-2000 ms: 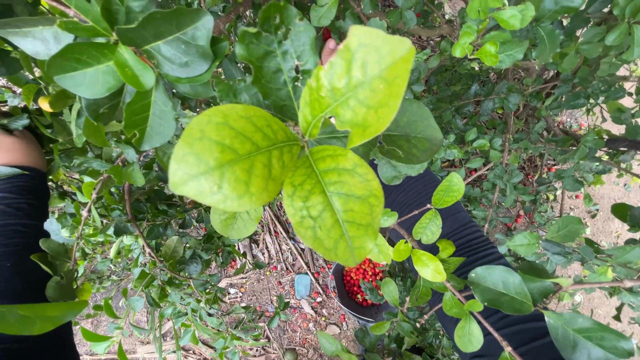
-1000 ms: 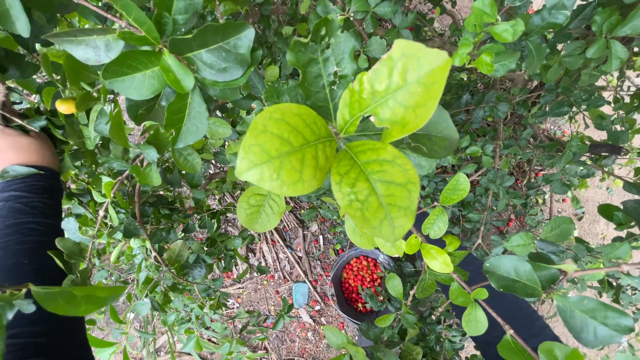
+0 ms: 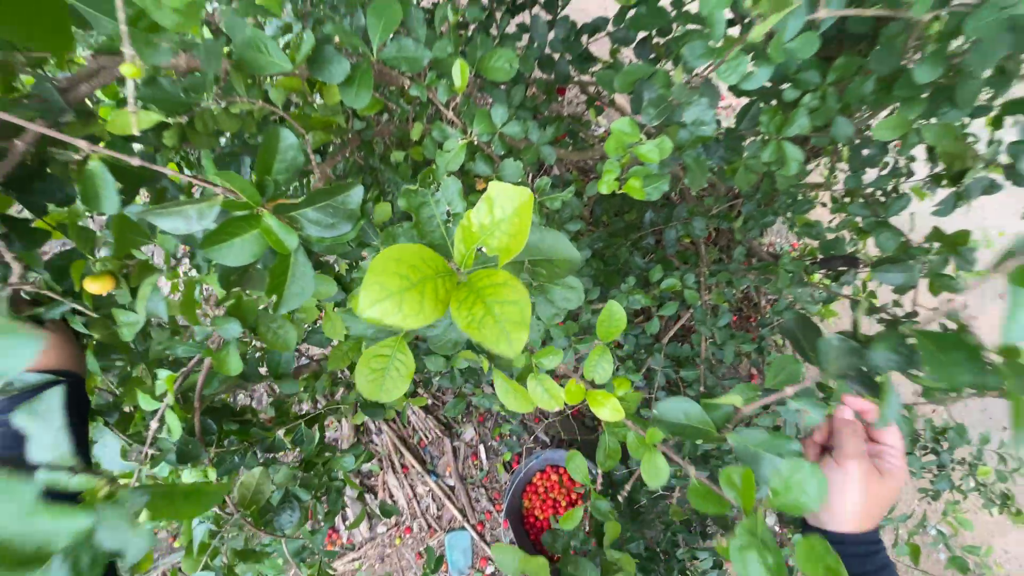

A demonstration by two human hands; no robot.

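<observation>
My right hand [image 3: 860, 460], with a dark sleeve at the wrist, is raised among the leaves at the lower right. Its fingers are bent at a leafy branch [image 3: 780, 398]; leaves cover part of them, so what they hold is unclear. At the left edge my left hand is hidden by foliage, and only the wrist and dark sleeve [image 3: 68, 412] show. A yellow-orange fruit [image 3: 99, 283] hangs just above that wrist. Below the branches, a dark bucket [image 3: 516, 488] on the ground holds many small red fruits [image 3: 550, 500].
Dense branches surround both arms, with a cluster of bright yellow-green leaves [image 3: 492, 312] in the middle. On the ground lie dry sticks [image 3: 428, 472], scattered red fruits and a light blue object [image 3: 458, 552] beside the bucket. Pale bare soil [image 3: 988, 216] shows at the right.
My right hand has come into view at the lower right; one second ago only its dark sleeve showed there. The view has shifted, and less of my left arm shows.
</observation>
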